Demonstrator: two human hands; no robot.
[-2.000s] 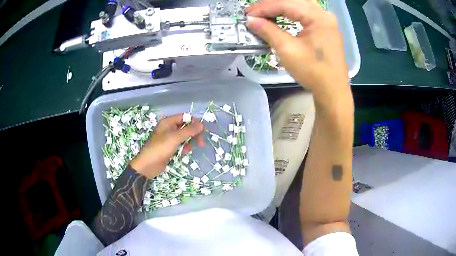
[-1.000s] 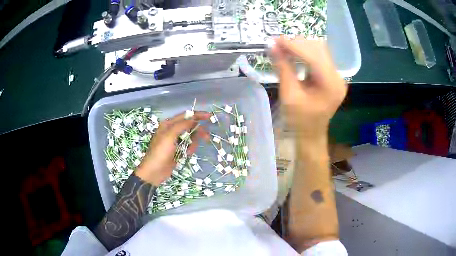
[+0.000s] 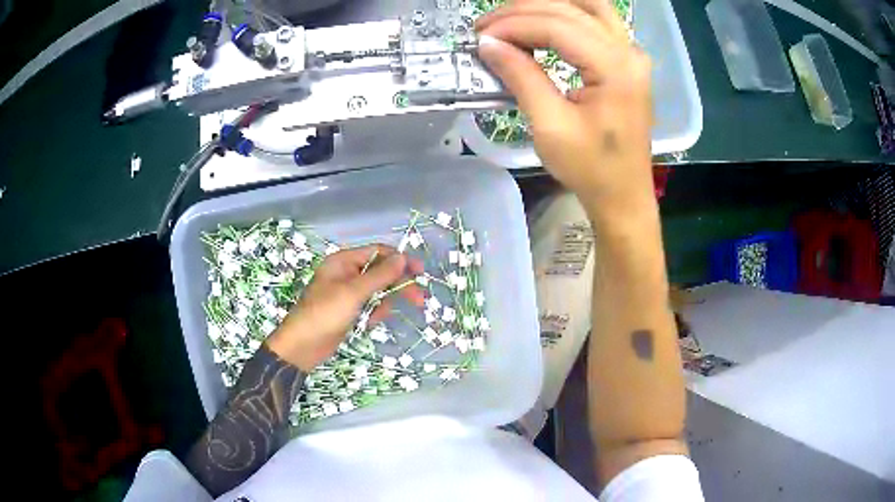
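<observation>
The near parts bin (image 3: 525, 294) holds many green stems with white blocks. My left hand (image 3: 343, 289), with its tattooed forearm, is over the bin's middle and pinches a few wired connectors; thin green stems show at its fingertips. My right hand (image 3: 579, 88) is at the fixture nest (image 3: 437, 64), the right end of the silver pneumatic assembly fixture (image 3: 245, 74). Its thumb and index finger are pinched together on a small whitish end of a wired connector, and a bit of green shows in the nest beside them. The fingers partly hide the nest.
The far parts bin (image 3: 687, 98) is behind my right hand, heaped with parts. Small clear trays (image 3: 751, 44) are at the upper right. A dark air hose (image 3: 182, 186) curves at the left. A blue bin (image 3: 738, 263) and a white panel (image 3: 805, 343) are at the right.
My right hand has moved up and left, from just in front of the fixture's right end back to the nest. My left hand's fingers have closed more, and the upright connector at its fingertips has dropped lower.
</observation>
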